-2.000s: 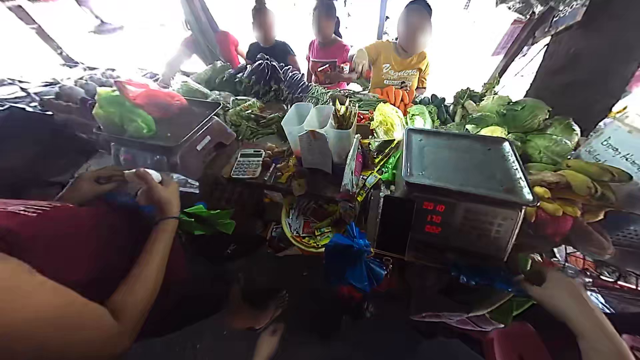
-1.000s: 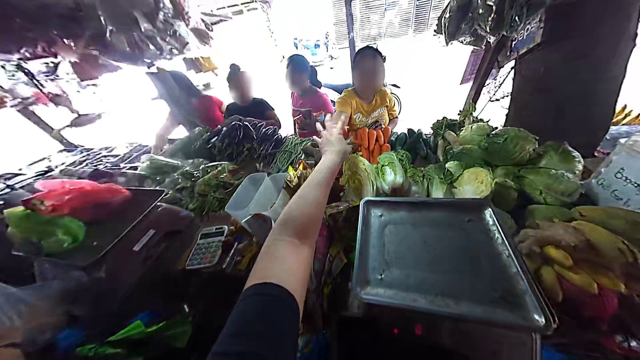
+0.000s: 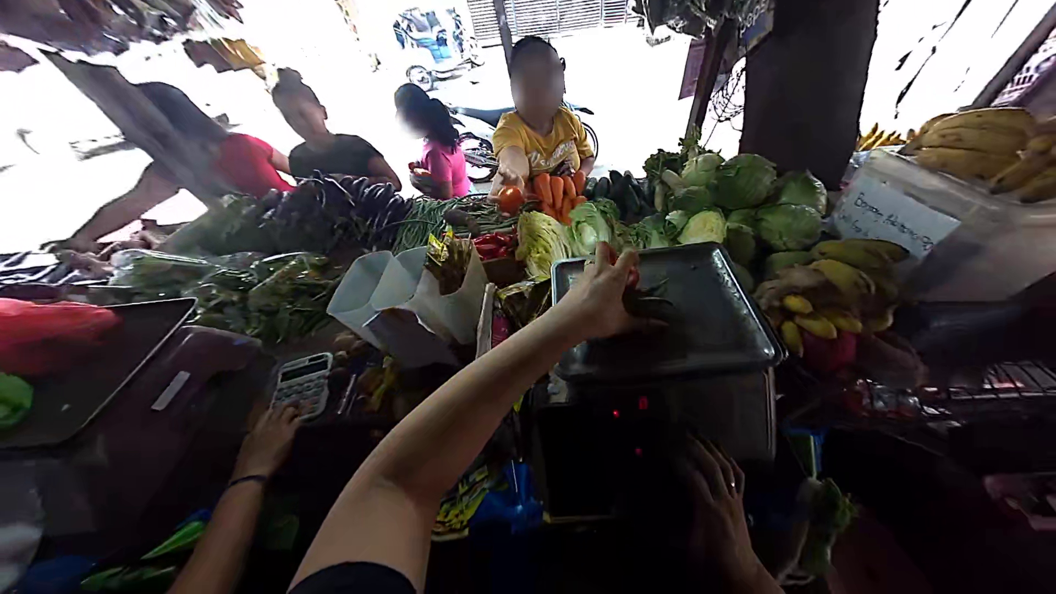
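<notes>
My left hand (image 3: pixel 604 293) reaches over the metal tray of the digital scale (image 3: pixel 701 355), its fingers closed around red tomatoes (image 3: pixel 631 268). A dark shape, perhaps its shadow, lies beside it on the tray. Low in front of the scale, my right hand (image 3: pixel 716 491) has its fingers apart, a ring on one; nothing shows in it, though the area is dark. Across the stall, a person in a yellow shirt (image 3: pixel 540 144) holds out a tomato (image 3: pixel 510 199) above the greens.
A co-worker's hand (image 3: pixel 268 437) touches a calculator (image 3: pixel 304 386) at left. White plastic containers (image 3: pixel 375 289) stand left of the scale. Behind are eggplants (image 3: pixel 338 210), carrots (image 3: pixel 561 194) and cabbages (image 3: pixel 742 186); bananas (image 3: pixel 841 280) lie to the right. Another tray (image 3: pixel 99 379) holds plastic bags.
My left hand, outstretched toward the person in yellow a second ago, has come back over the scale tray and closed on tomatoes. My right hand has come into view beside the scale.
</notes>
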